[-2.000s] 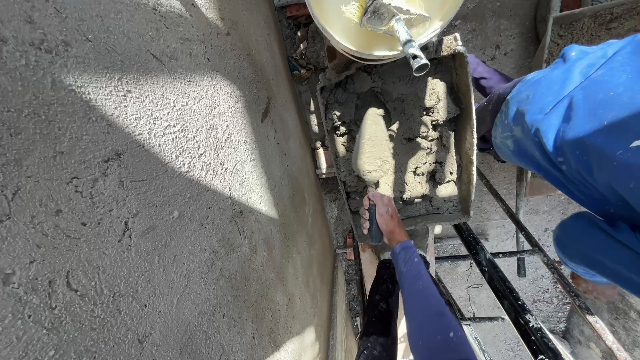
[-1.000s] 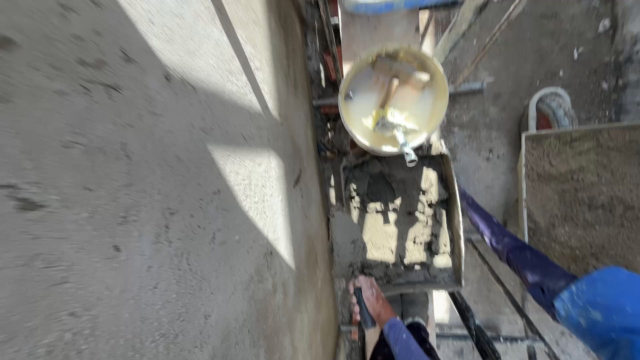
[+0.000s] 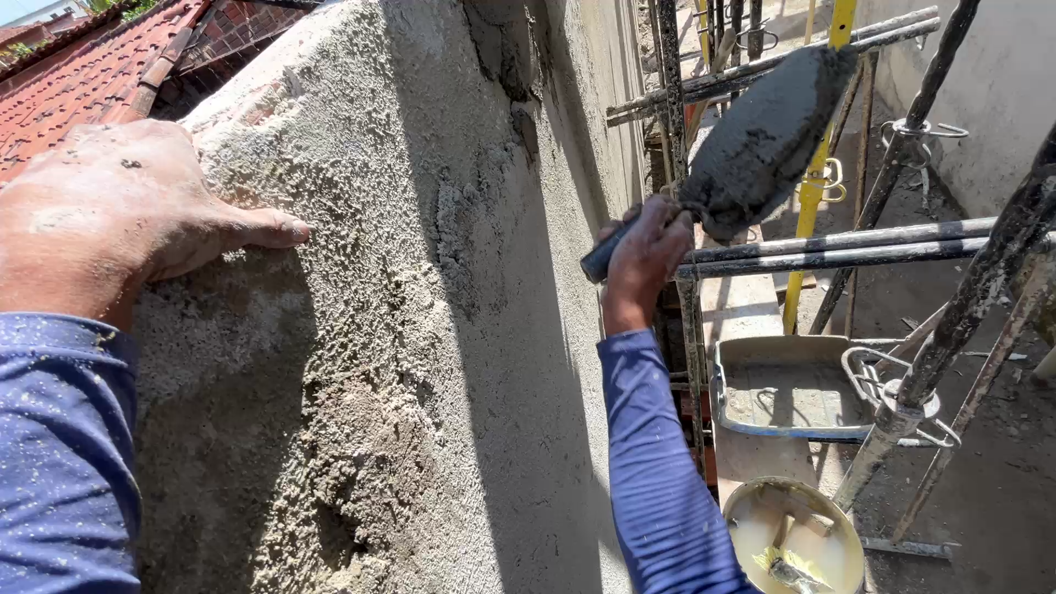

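My right hand point(image 3: 648, 252) is closed around the dark handle of a mason's trowel point(image 3: 763, 136), whose blade carries a thick load of wet grey mortar. The trowel is raised to the right of the wall, in front of the scaffold poles. My left hand point(image 3: 148, 202) rests on the top edge of the rough mortar-covered wall point(image 3: 355, 247), its thumb stretched across the surface; the fingers' far side is hidden. Below my right arm, at the bottom, stands a bucket point(image 3: 858, 544) of cloudy liquid with a brush point(image 3: 792, 569) in it.
Metal scaffold poles point(image 3: 833, 256) and a yellow pole point(image 3: 813, 198) stand to the right. A shallow plastic tub point(image 3: 792, 429) with mortar residue sits on a plank point(image 3: 759, 462) beside the wall. A red tiled roof point(image 3: 74, 91) lies beyond the wall at upper left.
The view has swung to the wall top. My right hand has brought the trowel up from the mortar tray, loaded with mortar. My left hand has come into view on the wall.
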